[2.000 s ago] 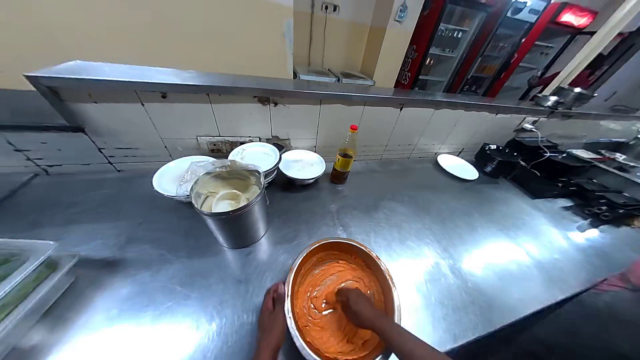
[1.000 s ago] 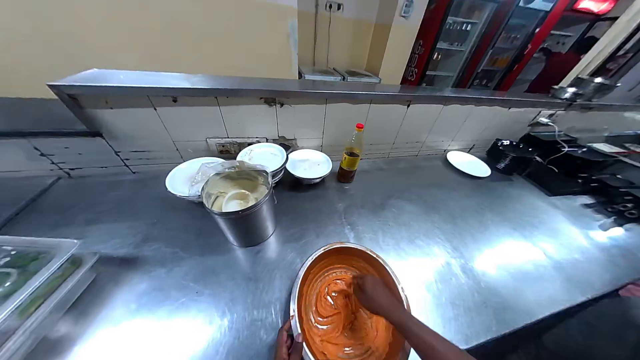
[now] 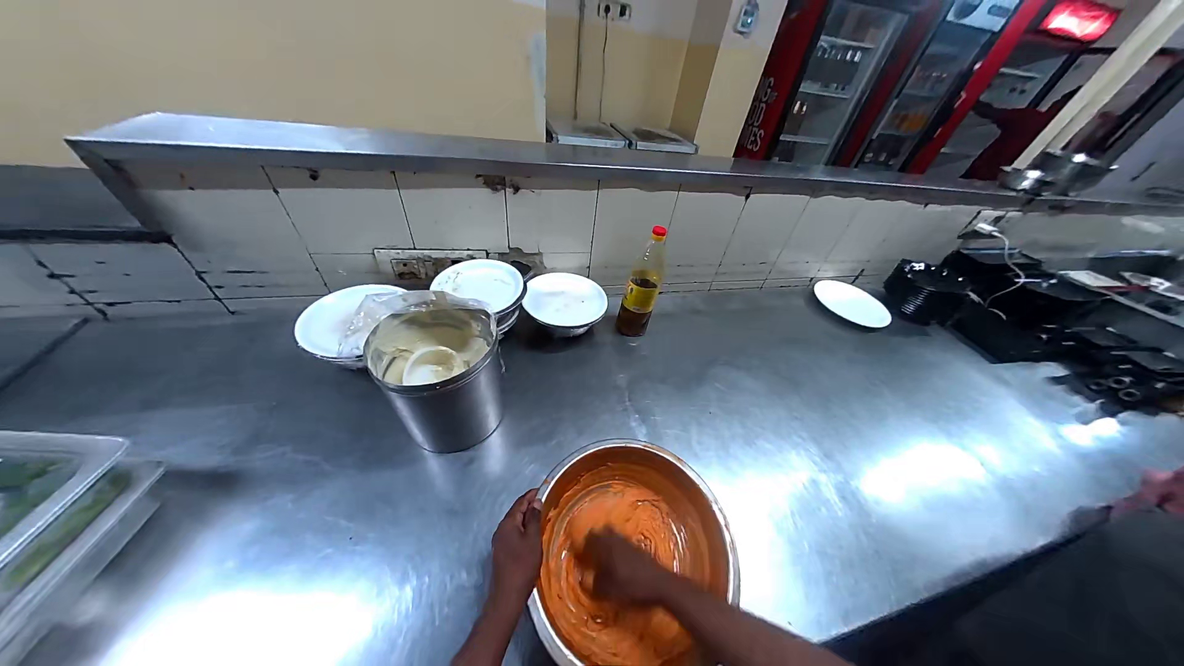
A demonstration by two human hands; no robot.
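Note:
A round steel bowl (image 3: 710,499) of thick orange paste (image 3: 647,518) stands near the counter's front edge. My left hand (image 3: 518,546) grips the bowl's left rim. Inside the bowl, my right hand (image 3: 620,566) is down at the paste, blurred; its fingers are hard to make out, and whether they hold anything cannot be told. Behind and to the left is a steel pot (image 3: 449,412) lined with clear plastic, with a pale creamy mix (image 3: 398,356) and a white cup or small bowl (image 3: 433,366) in it.
White-topped bowls (image 3: 564,302) and a red-capped bottle (image 3: 643,287) stand along the tiled wall. A white plate (image 3: 852,304) lies farther right, beside black dishes (image 3: 930,291). Clear containers of greens (image 3: 65,518) are at the left. Another person's hand (image 3: 1152,490) shows at the right edge.
My right hand has moved left within the bowl. My left hand reaches farther up the bowl's left rim than it did a second ago.

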